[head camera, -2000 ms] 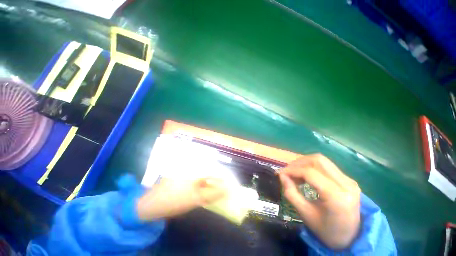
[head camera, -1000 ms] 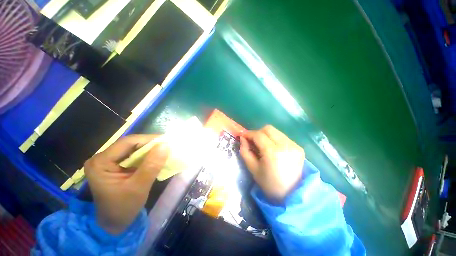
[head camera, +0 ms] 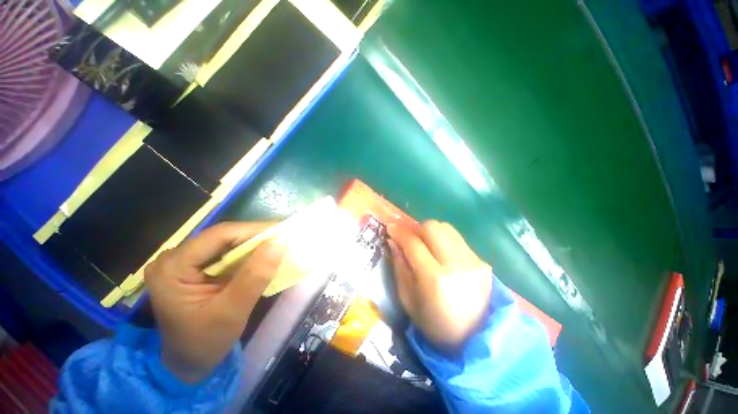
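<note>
An open laptop base (head camera: 368, 364) lies at the lower centre, partly washed out by glare, with an orange patch (head camera: 354, 325) inside and a dark block along its near side. My left hand (head camera: 206, 295) holds a folded pale yellow sheet (head camera: 283, 277) over the laptop's left end. My right hand (head camera: 441, 283) is at the laptop's far part, thumb and fingertips pinched together over the inside near the red-orange edge strip (head camera: 376, 202). Whether a small piece is between these fingertips cannot be seen.
A blue tray (head camera: 48, 271) at the left holds black sheets with yellow edges (head camera: 133, 214). A pink fan (head camera: 36, 81) stands beside it. Another laptop base on red and white layers (head camera: 670, 331) lies at the right on the green bench (head camera: 526, 113). Red stacked items show at lower left.
Since two seconds ago the view has turned and moved closer. My left hand's yellow sheet has lifted, and my right hand has gone from the board area to the laptop's far left part.
</note>
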